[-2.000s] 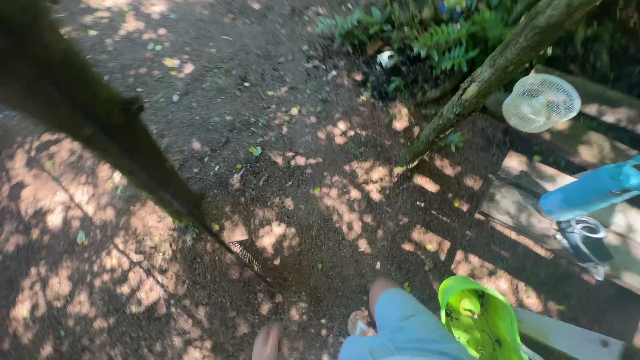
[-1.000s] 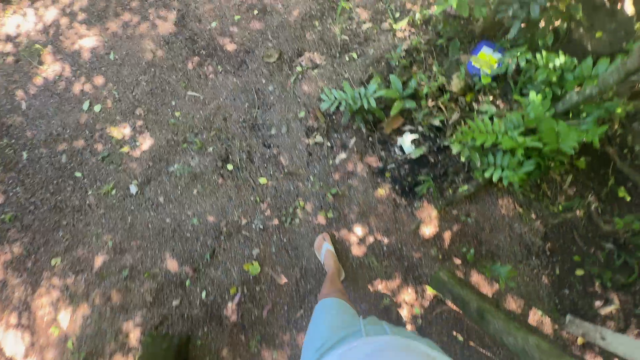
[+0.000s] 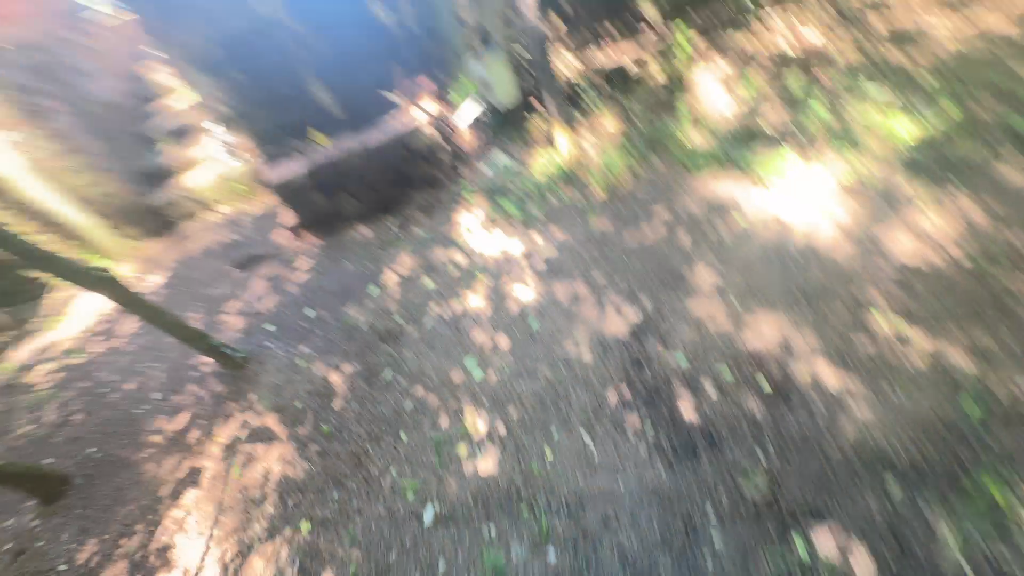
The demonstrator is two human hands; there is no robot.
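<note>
Neither my left hand nor my right hand shows in the head view, so what they hold or touch is hidden. The view is strongly blurred. Bare brown ground (image 3: 560, 448) with small scattered leaves and patches of sunlight fills most of it. A thin wooden pole (image 3: 152, 312) slants down from the left edge to the ground. The end of another dark piece of wood (image 3: 36, 482) juts in at the lower left.
A blue surface (image 3: 320, 64), too blurred to name, lies at the upper left above a dark, low block-like shape (image 3: 364, 180). Green low plants (image 3: 880, 120) grow along the upper right.
The view has swung to another stretch of ground. My leg and sandalled foot, the fern-like plants and the blue and yellow item seen a second ago have left the view.
</note>
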